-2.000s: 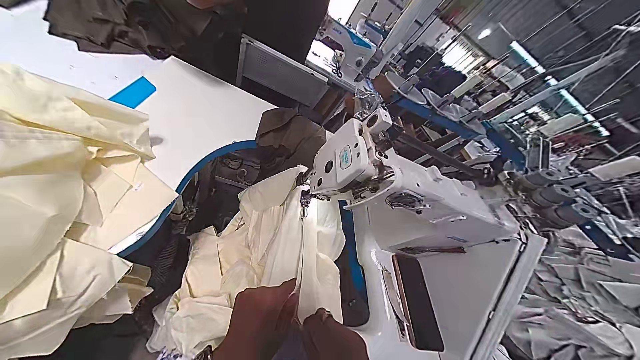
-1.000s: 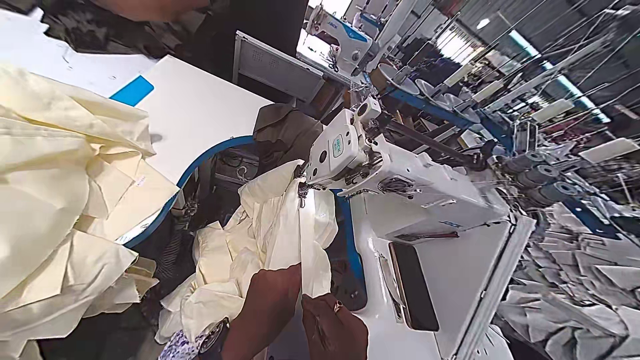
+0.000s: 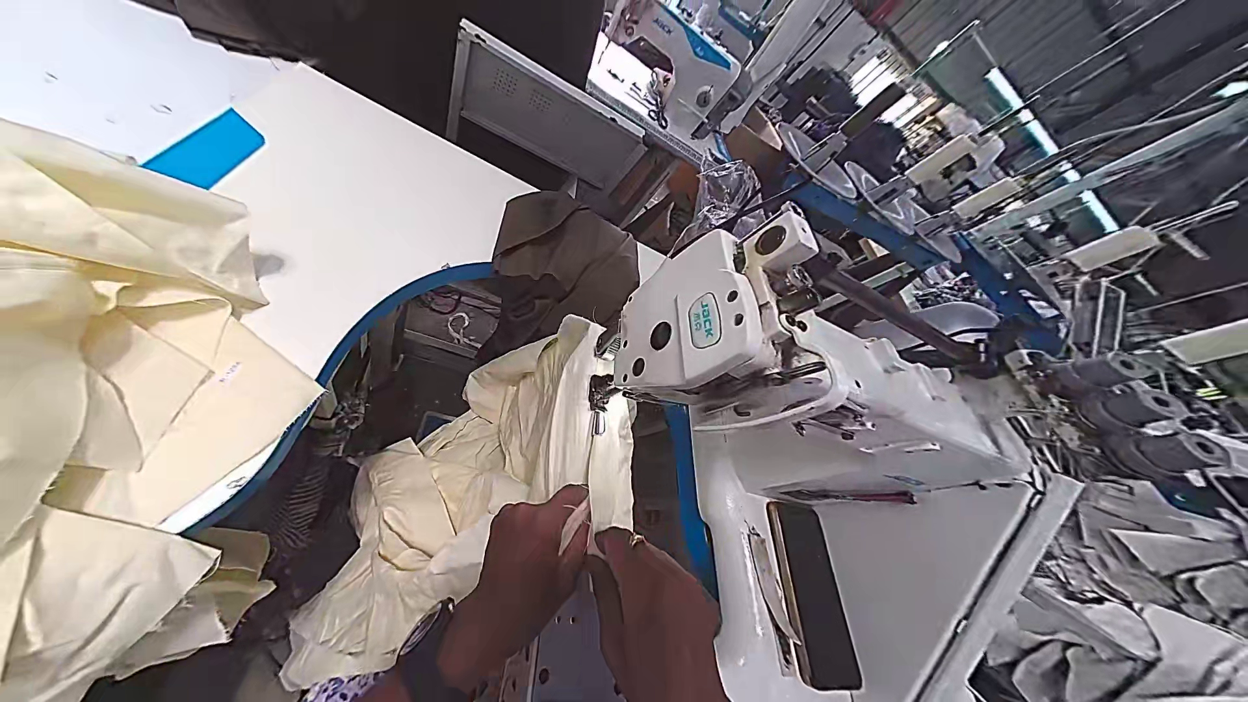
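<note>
Cream fabric (image 3: 419, 497) runs in folds under the needle area of a white Jack sewing machine (image 3: 687, 327). My left hand (image 3: 531, 551) pinches the fabric edge just below the presser foot (image 3: 598, 414). Close beside it on the right, my right hand (image 3: 653, 595) grips the same narrow strip between thumb and fingers. A watch or band (image 3: 424, 634) is on my left wrist. The fingertips are partly hidden by the cloth and by each other.
A pile of cream fabric pieces (image 3: 146, 390) lies on the white table (image 3: 390, 166) at left. Dark brown cloth (image 3: 561, 253) sits behind the needle. A smartphone (image 3: 814, 595) rests on the machine bed at right. Grey fabric (image 3: 1141, 604) is heaped at far right, near thread cones (image 3: 1141, 405).
Both hands stay on the cream fabric near the needle. Since the earliest frame, less of the strip shows between the needle and my hands. A person's arm at the top has left the view.
</note>
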